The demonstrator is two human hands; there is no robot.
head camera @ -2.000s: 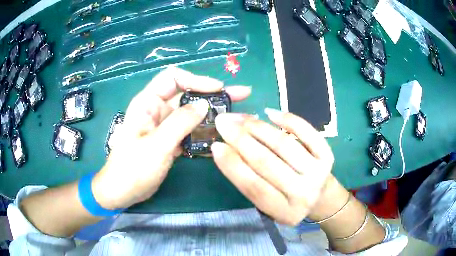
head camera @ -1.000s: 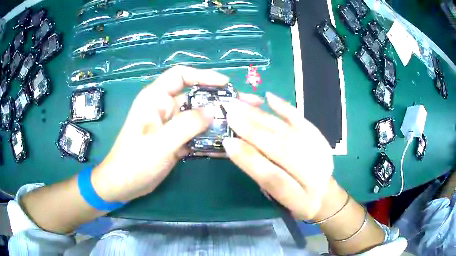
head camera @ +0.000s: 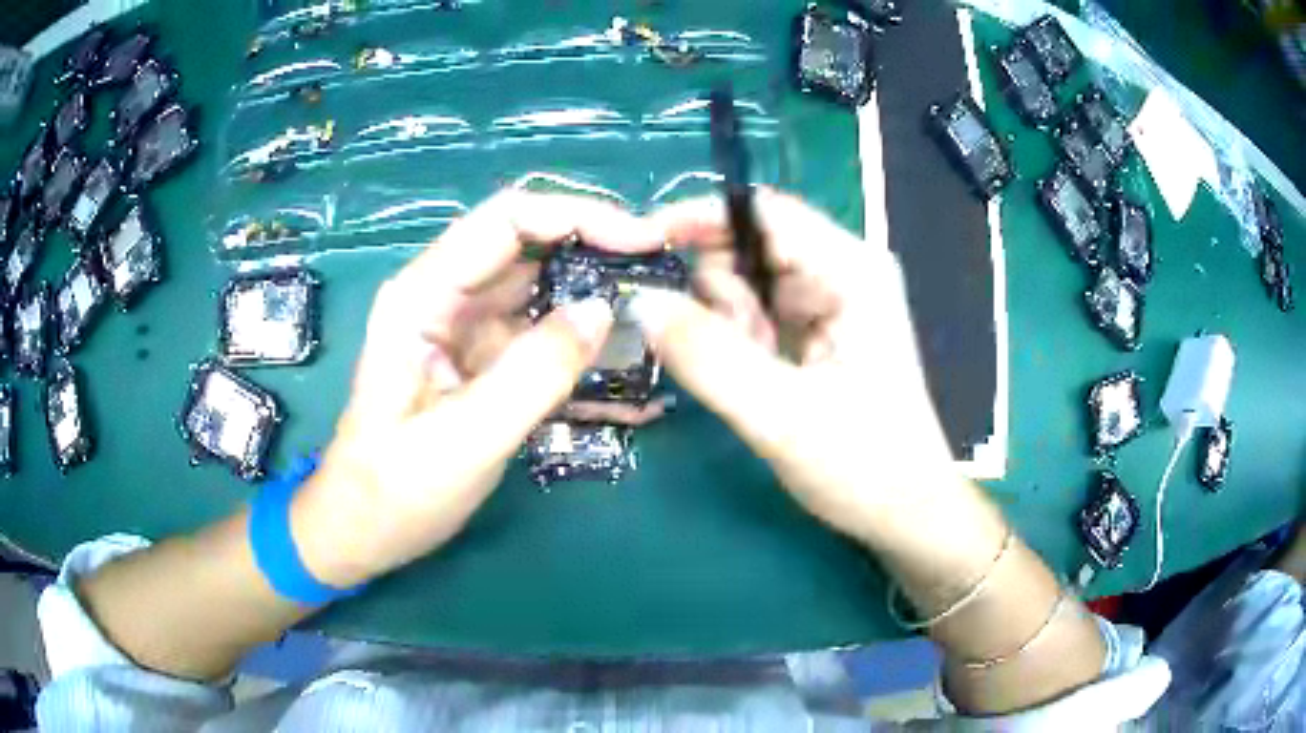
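Note:
A black device unit (head camera: 625,358) is held between my two hands at the centre, its open side with silvery electronics facing up. My left hand (head camera: 444,372) grips its left side, thumb on the upper part. My right hand (head camera: 802,372) holds its right side, thumb on the upper part near the left thumb. Dark tweezers (head camera: 738,179) stick up out of my right hand, slightly blurred. A second unit (head camera: 582,453) lies on the mat just below the held one. Fingers hide the held unit's sides.
A clear blister tray (head camera: 416,215) with small parts lies ahead on the green mat (head camera: 688,573). Many units lie at far left and right, two more left of my hand (head camera: 269,317). A black strip sheet (head camera: 938,287) and a white box with cable (head camera: 1197,381) are right.
My right hand has turned, with its thumb now pressed on the unit and the tweezers pointing up instead of down. The view has shifted, and the unit below the held one now shows.

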